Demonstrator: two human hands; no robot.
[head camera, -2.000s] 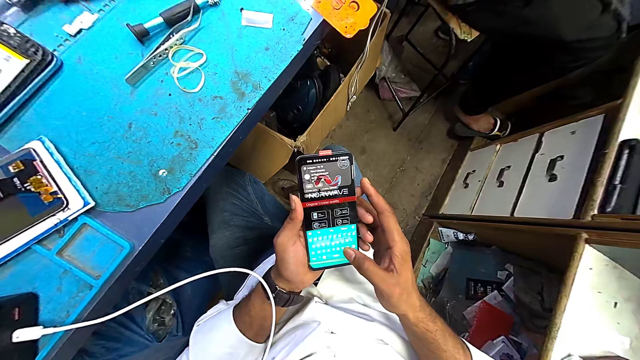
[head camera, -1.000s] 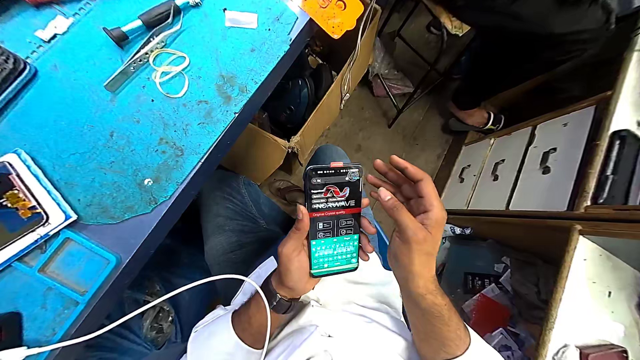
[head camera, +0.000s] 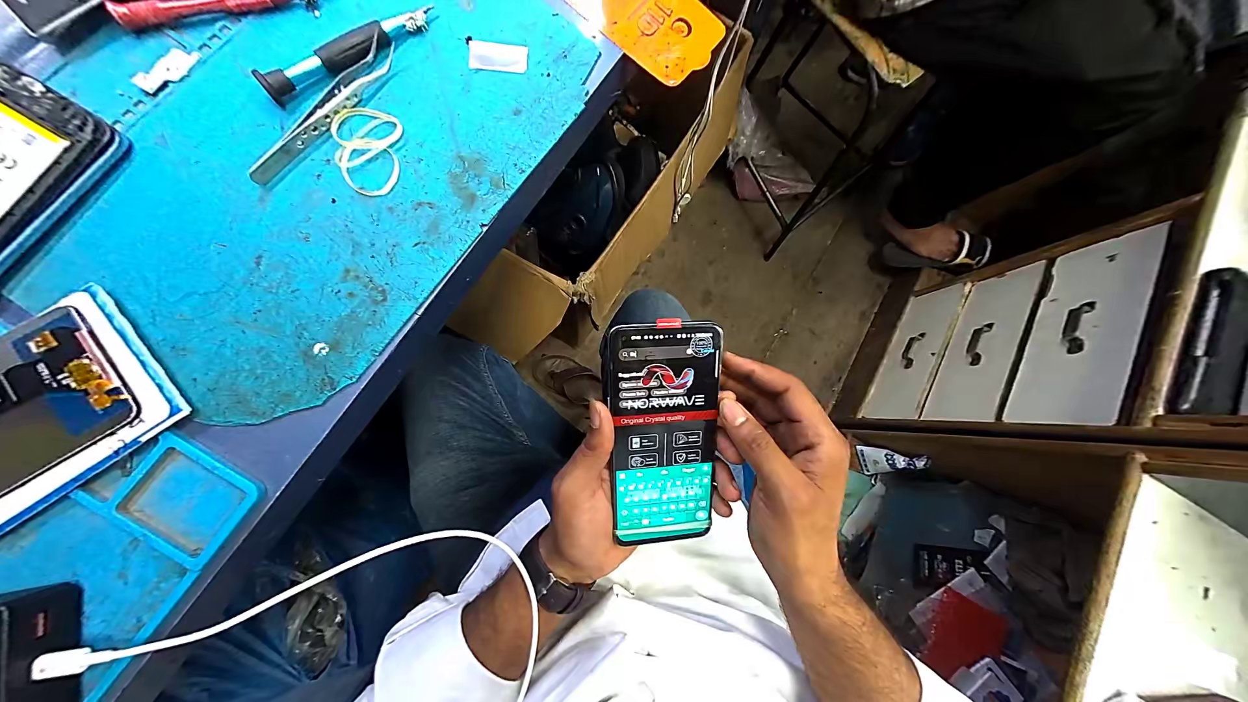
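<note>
A smartphone (head camera: 665, 439) stands upright in view over my lap, its lit screen showing a keyboard at the bottom and a printed film or graphic above. My left hand (head camera: 585, 497) grips its left side, thumb along the edge and fingertips partly showing at the right. Beside the phone's right edge is my right hand (head camera: 790, 458), thumb near the upper part of the screen and fingers curled behind; whether they touch the phone is hard to tell. A white cable (head camera: 390, 546) loops past my left wrist.
On the blue work mat (head camera: 292, 263) lie a screwdriver (head camera: 336, 58), tweezers (head camera: 312, 132), a rubber band (head camera: 369, 151) and an opened phone (head camera: 68, 390). A cardboard box (head camera: 517, 302) sits beside the bench. White drawers (head camera: 985, 341) and a person's foot (head camera: 936, 241) are to the right.
My right thumb was low over the keyboard, then the right hand moved away from the phone. It is now back at the phone's upper right edge. My left hand has kept its hold.
</note>
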